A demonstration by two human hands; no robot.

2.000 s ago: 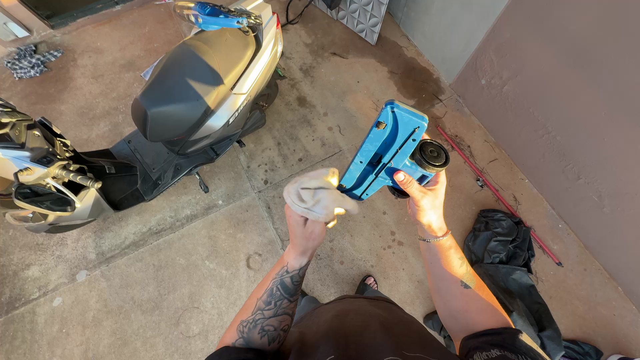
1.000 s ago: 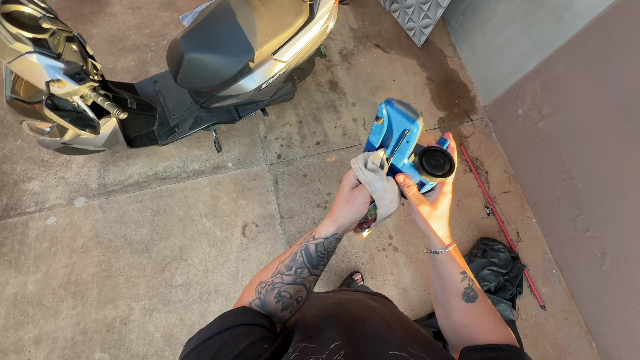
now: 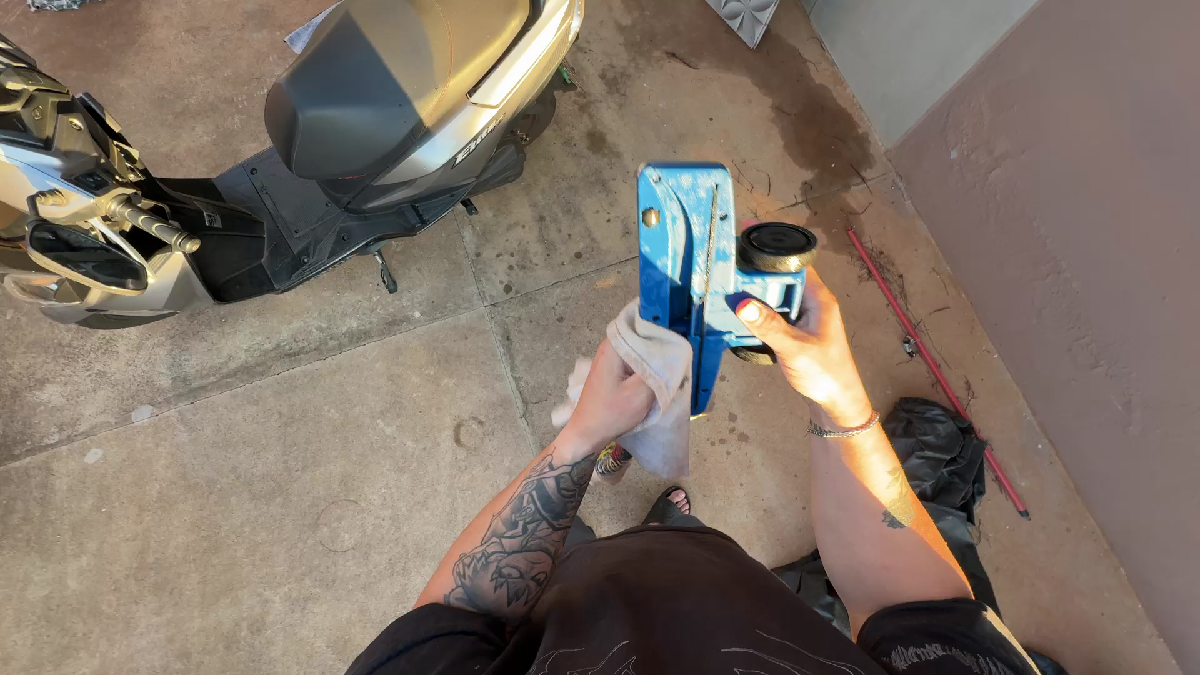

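Note:
My right hand (image 3: 806, 337) grips a blue plastic wheeled object (image 3: 684, 253) near its black wheels, thumb on top of the frame. The object's kind is not clear; it has a long slotted body with a thin rod or slot along it. My left hand (image 3: 614, 398) holds a whitish cloth (image 3: 661, 375), which lies against the lower left side of the blue body. The palm and most fingers of my left hand are hidden by the cloth. One black wheel (image 3: 778, 246) faces up; a second shows partly beneath my right thumb.
A scooter (image 3: 347, 103) stands on the concrete floor at the upper left. At the right, a red pole (image 3: 937, 370) lies near the wall (image 3: 1059, 216), with black crumpled fabric (image 3: 937, 450) beside it. A patterned grey panel (image 3: 747, 17) shows at the top edge.
The blue object now stands more upright in the view. My left hand and the cloth have moved to the lower part of its body. The view has shifted somewhat.

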